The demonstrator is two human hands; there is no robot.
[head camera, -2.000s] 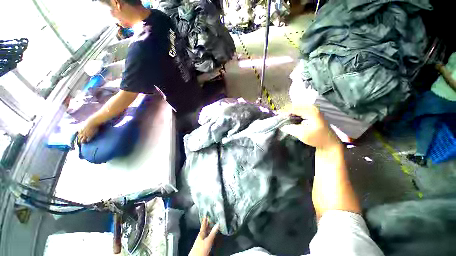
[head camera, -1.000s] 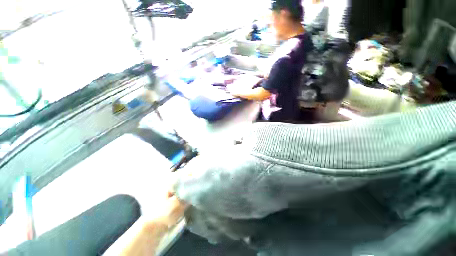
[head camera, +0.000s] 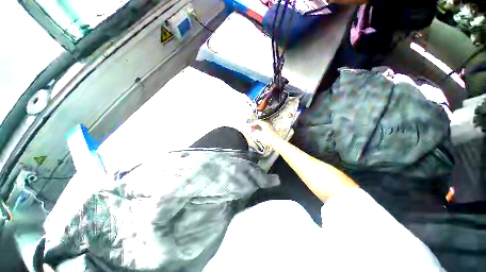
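A grey mottled jacket (head camera: pixel 160 212) lies spread over the pressing board, whose black rounded end (head camera: pixel 226 139) sticks out past it. My right hand (head camera: pixel 261 134) is at the crumpled pale rest pad (head camera: pixel 288 119), just below the steam iron (head camera: pixel 273 101). The iron has an orange-brown handle and dark hoses rising from it. My right hand's fingers are blurred and I cannot tell whether they grip anything. Only a sliver of my left hand (head camera: pixel 48 268) shows at the bottom left edge, by the jacket; its fingers are hidden.
The pale ironing table (head camera: pixel 176 106) has blue edges. A pile of grey mottled jackets (head camera: pixel 389 122) stands on the right. Another table (head camera: pixel 314 64) is beyond the iron, with a blue garment on it. A wall with a yellow warning sign (head camera: pixel 166 35) runs along the left.
The jacket, earlier at the pile and then held up in front of me, now lies over the board. My right hand has come to the iron's rest pad. The view has turned down and left.
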